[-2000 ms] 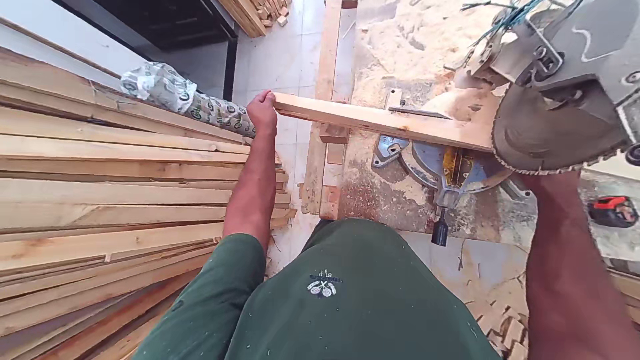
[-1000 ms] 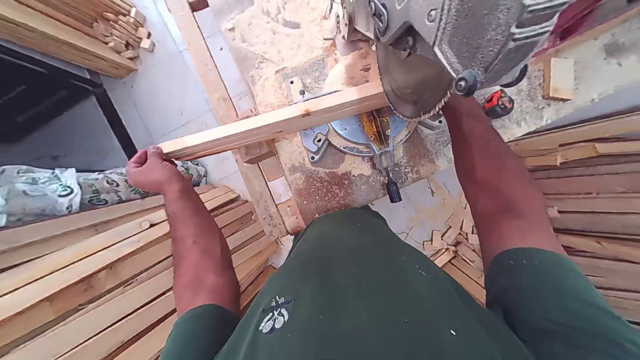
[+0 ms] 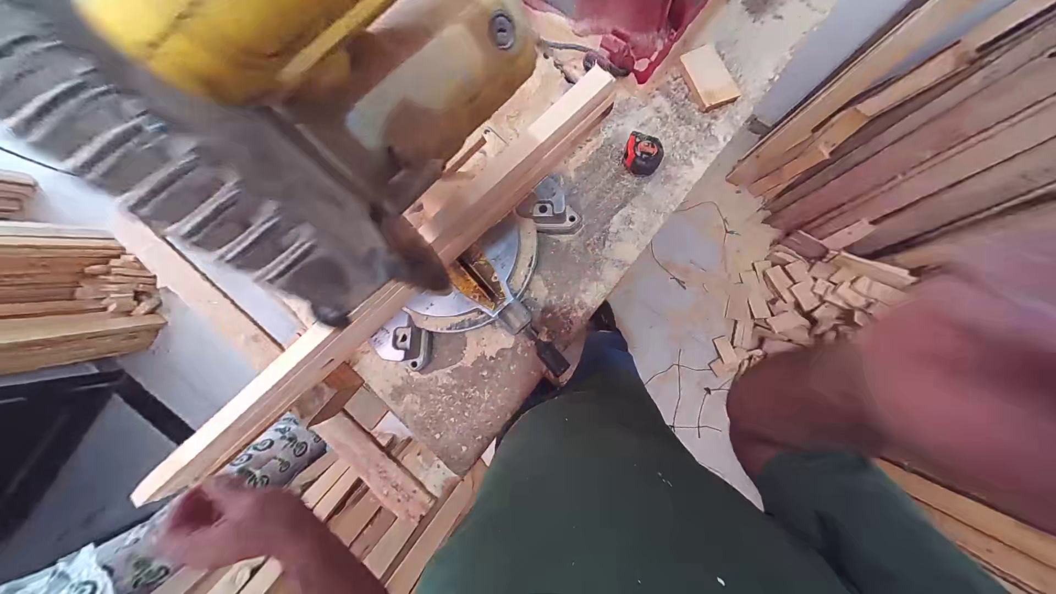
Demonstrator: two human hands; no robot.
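Observation:
A long squared timber board (image 3: 272, 404) lies slantwise across the base of a miter saw (image 3: 355, 165), whose yellow and grey head hides part of it. Close below the board's near left end is my left hand (image 3: 223, 524), blurred, with curled fingers; whether it touches the wood cannot be told. My right hand (image 3: 973, 355) is a large blur at the right, away from the saw and board, its fingers not readable. The saw's table handle (image 3: 550, 356) points toward my body. The blade cannot be made out.
A red and black tape measure (image 3: 643, 153) and a wood block (image 3: 709, 77) rest on the dusty bench (image 3: 610, 239). Small offcuts (image 3: 796, 301) are heaped on the floor at right, beside stacked boards (image 3: 924, 124). More lumber (image 3: 74, 313) and a patterned wrapped bundle (image 3: 285, 450) are at left.
My right hand has left the saw area and is out at the right. My left hand, earlier on the board's left end, is now just below it. The view has turned strongly.

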